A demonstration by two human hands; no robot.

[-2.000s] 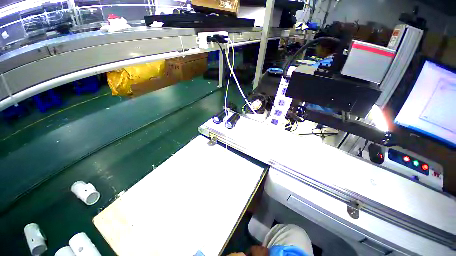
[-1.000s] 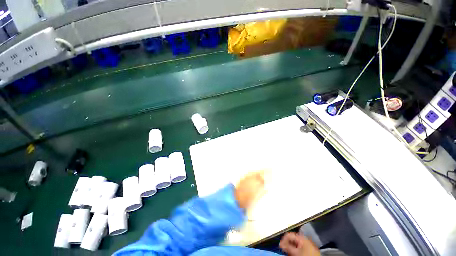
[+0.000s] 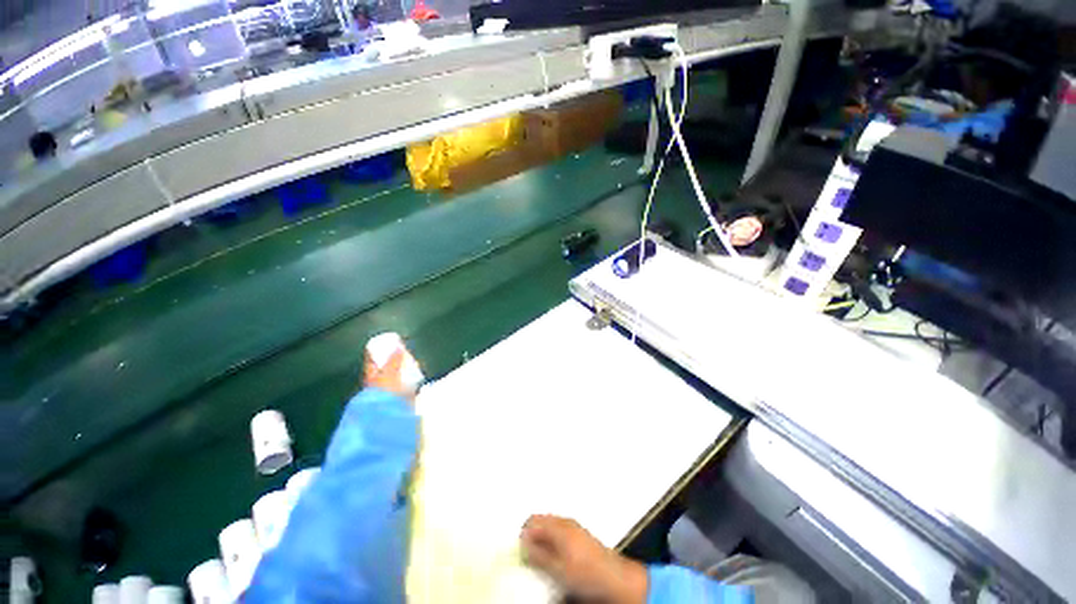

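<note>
My left hand (image 3: 389, 375) is at the far left edge of the white work board (image 3: 566, 413), its fingers around a white camera housing (image 3: 387, 347). The housing's lower part is hidden by the fingers. My right hand (image 3: 581, 559) is low over the near part of the board, fingers bent; blur and a pale patch at the fingertips hide whether it holds anything. Another white housing (image 3: 271, 441) lies on the green bench left of my left sleeve. Several more white housings (image 3: 240, 547) lie in a group at the lower left, partly cut off and covered by the sleeve.
The white machine shelf (image 3: 732, 330) with its metal rail runs along the board's right side. A black housing (image 3: 634, 258) lies on its far end, another (image 3: 579, 244) just beyond. White cords hang there from a socket block (image 3: 631, 53). A purplish power strip (image 3: 822, 230) stands behind.
The view has swung right. My left hand has moved from over the board to the far white housing and closed on it. My right hand has come forward over the board.
</note>
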